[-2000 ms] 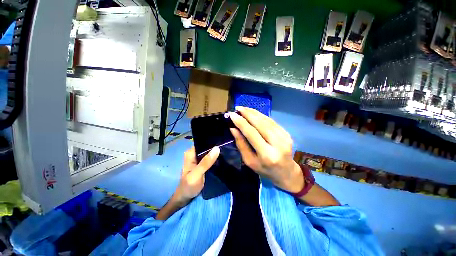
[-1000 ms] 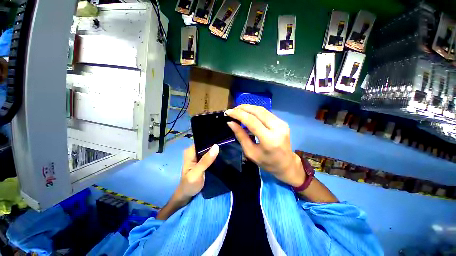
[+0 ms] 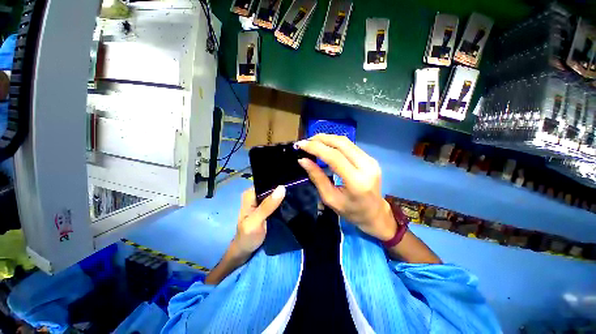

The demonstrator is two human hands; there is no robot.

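Note:
A black glossy phone screen (image 3: pixel 278 171) is held over my lap, face up, with a thin bright line across its lower part. My left hand (image 3: pixel 253 225) grips its lower left edge with the thumb on top. My right hand (image 3: pixel 349 182) has its fingertips at the upper right corner, by a small white spot; the thumb is near the right edge. What the fingers pinch there is too small to tell. A dark sheet-like area shows below the screen; its nature is unclear.
Display modules (image 3: pixel 376 44) lie backs up on the green bench (image 3: pixel 314 81). A tall clear tray stack (image 3: pixel 523 91) stands at the right end. A white machine (image 3: pixel 55 150) is at left. A cardboard box (image 3: pixel 269 121) and a blue basket (image 3: pixel 332 129) are below the bench.
The screen and both hands stay almost in place. My right hand has shifted slightly up and left since the first frame, its fingertips still at the upper right corner.

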